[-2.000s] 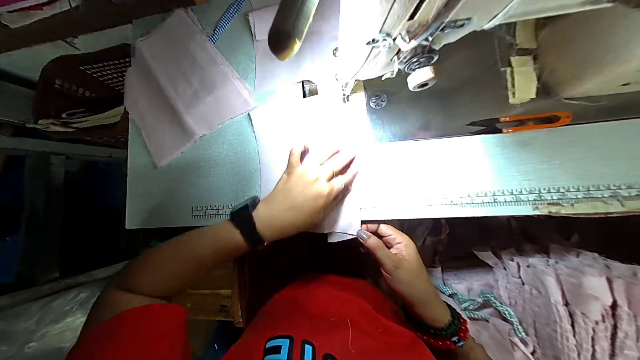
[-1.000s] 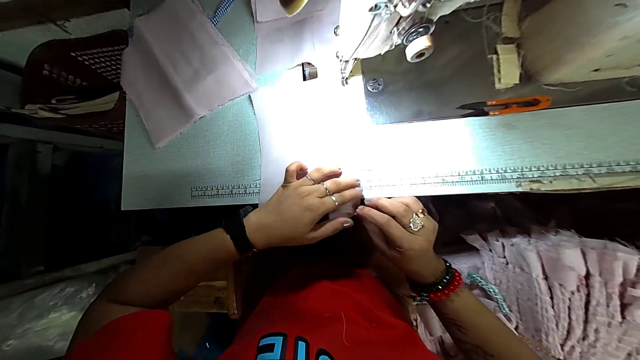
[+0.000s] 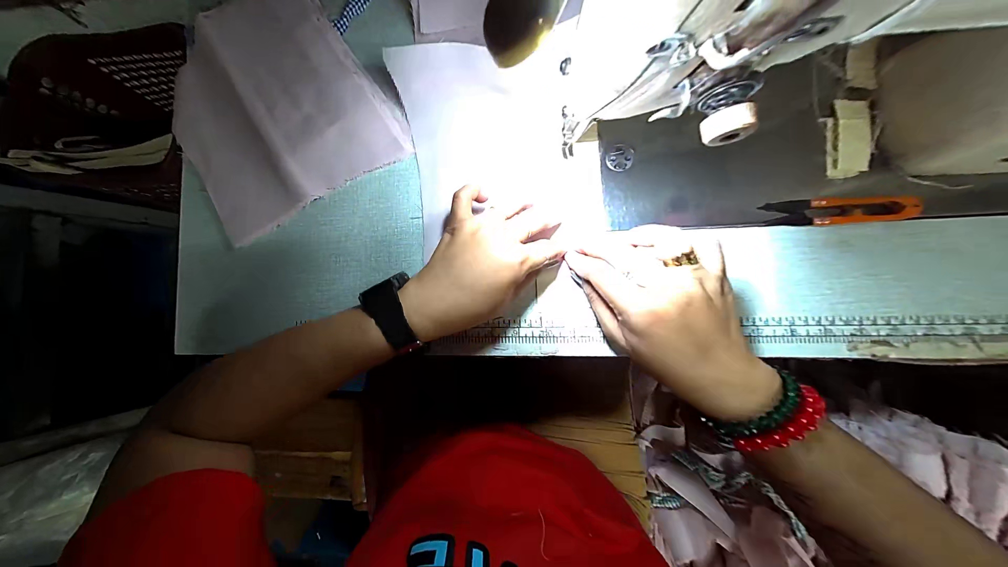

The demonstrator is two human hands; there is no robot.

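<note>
A pale fabric piece (image 3: 465,102) lies on the sewing machine bed, its middle washed out by the lamp light. My left hand (image 3: 480,260) rests flat on it with the fingers spread, a black watch on the wrist. My right hand (image 3: 661,307) pinches the fabric's near right edge between thumb and fingertips, close against my left fingers. Just beyond both hands is the presser foot (image 3: 568,134) of the sewing machine (image 3: 630,63); whether the fabric passes under it is lost in glare.
Another pale fabric piece (image 3: 283,118) lies at the left, beside a dark red plastic basket (image 3: 142,75). Orange-handled thread snips (image 3: 866,209) lie on the machine bed at the right. A printed ruler strip (image 3: 866,327) runs along the table's front edge. Gathered pink fabric (image 3: 921,465) hangs below right.
The pale fabric and both hands have moved away from the table's front edge, toward the presser foot. My right hand, below that edge two seconds ago, is now above the table.
</note>
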